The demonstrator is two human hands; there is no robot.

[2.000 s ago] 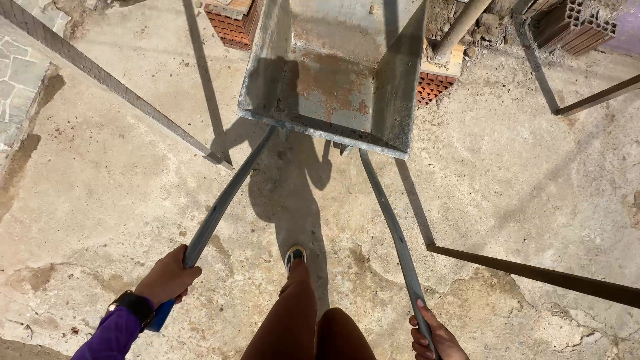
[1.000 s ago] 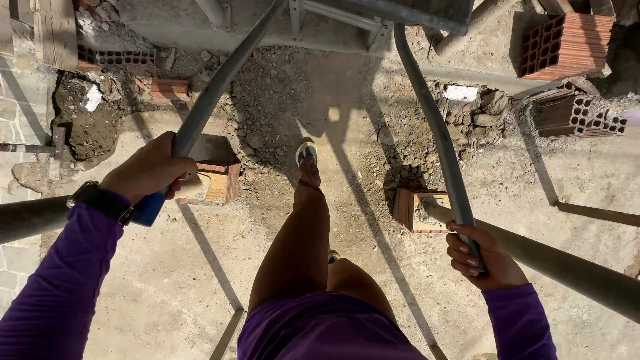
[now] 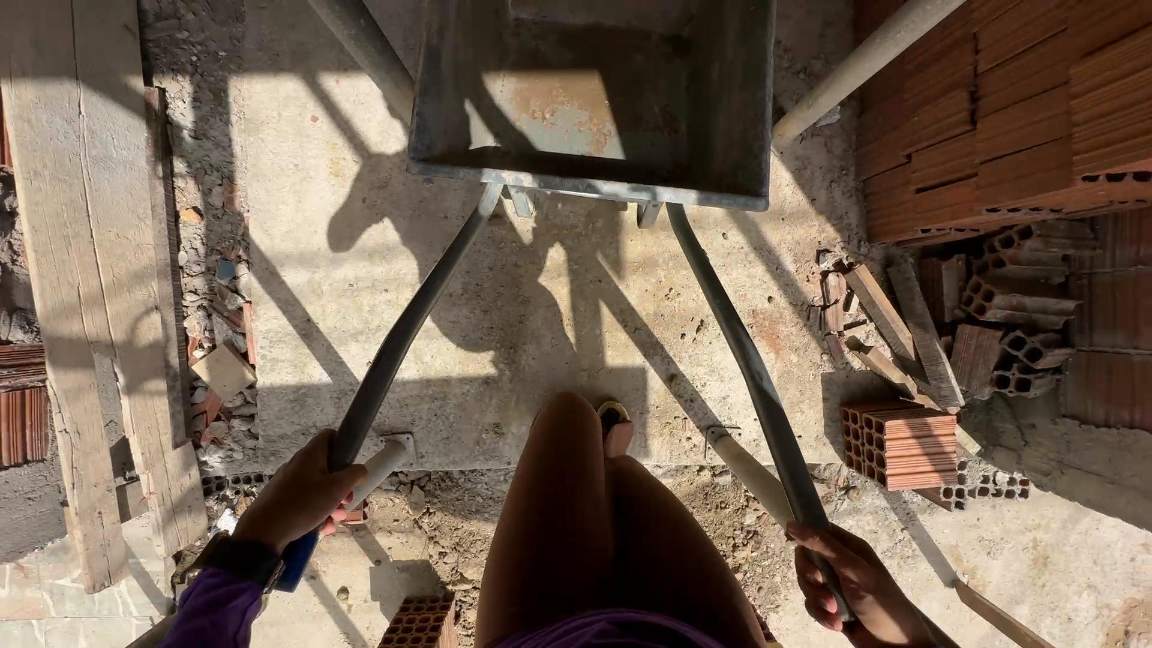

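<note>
A metal wheelbarrow tray [image 3: 589, 193], rust-stained inside and holding no load that shows, lies ahead at the top centre. Two dark tubular handles run back from it toward me. My left hand [image 3: 297, 499] is closed around the left handle [image 3: 396, 351], with a blue grip end showing below it and a dark watch on the wrist. Around the lower end of the right handle [image 3: 742, 360] my right hand [image 3: 841, 571] is wrapped. The wheel is hidden under the tray.
Stacked hollow clay bricks [image 3: 981, 117] fill the upper right, with broken bricks and wood scraps [image 3: 882, 306] below. Long wooden planks [image 3: 90, 270] and rubble line the left. Metal poles [image 3: 864, 72] slant beside the tray. One hollow brick [image 3: 900, 445] sits right of the right handle.
The wheelbarrow and I have moved forward, past the rubble strip onto a concrete slab. Brick stacks and planks have come into view. Both hands have stayed on the handles.
</note>
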